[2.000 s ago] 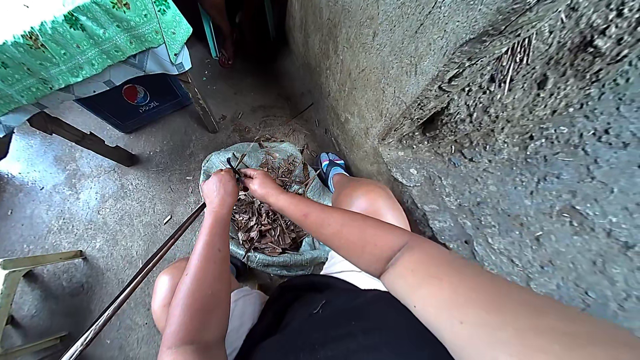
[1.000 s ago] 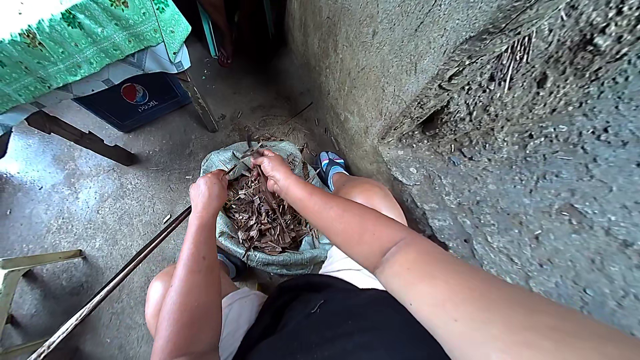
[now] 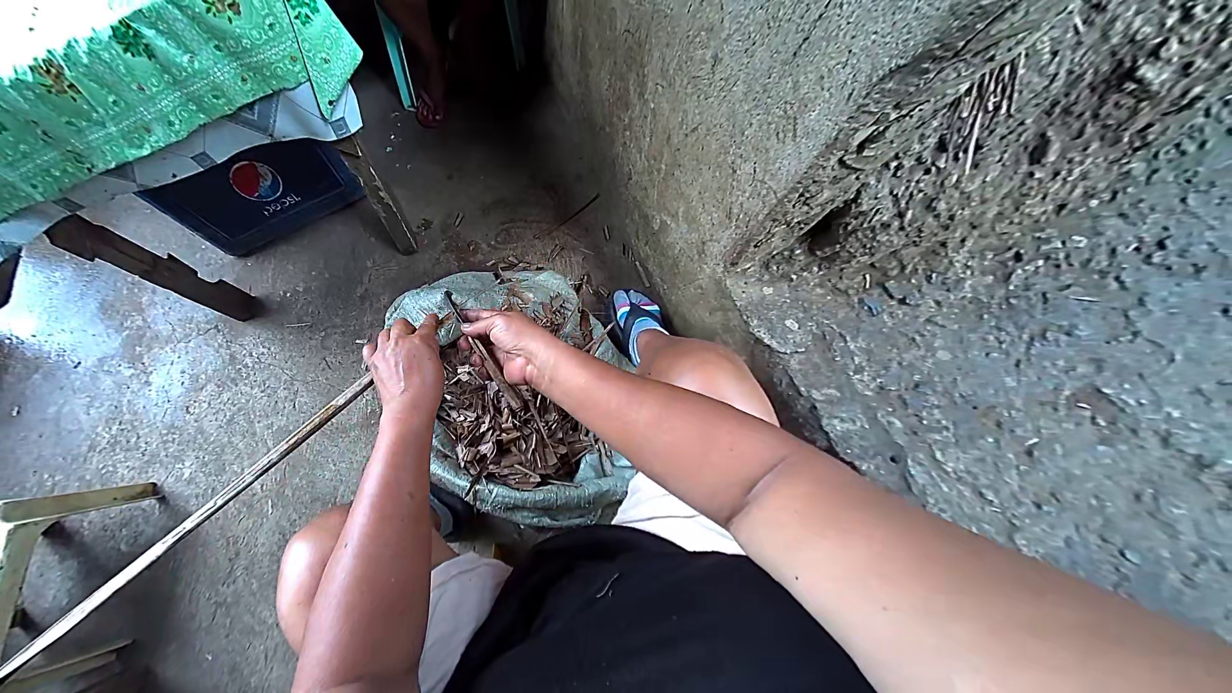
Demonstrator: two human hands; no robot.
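My left hand (image 3: 406,368) is closed around the upper end of a long thin stick (image 3: 217,503), which slants down to the lower left corner. Beside it, over a woven plastic sack, my right hand (image 3: 505,345) holds a thin dark tool (image 3: 454,306), perhaps a knife, along with a brown strip (image 3: 493,371). The sack (image 3: 539,499) stands between my legs with its rim rolled down. Brown dry shavings (image 3: 510,433) fill it to near the top. The part of the stick inside my left hand is hidden.
A rough concrete wall (image 3: 664,144) rises at my right, next to my slippered foot (image 3: 635,313). At the upper left stands a table with a green cloth (image 3: 173,106) and wooden legs (image 3: 380,197). A plastic stool (image 3: 77,502) is at the lower left. Another person's foot (image 3: 429,108) shows at the top.
Both hands have moved a little apart from where they met two seconds ago. A brown strip now shows in my right hand. The stick's visible part looks paler than before.
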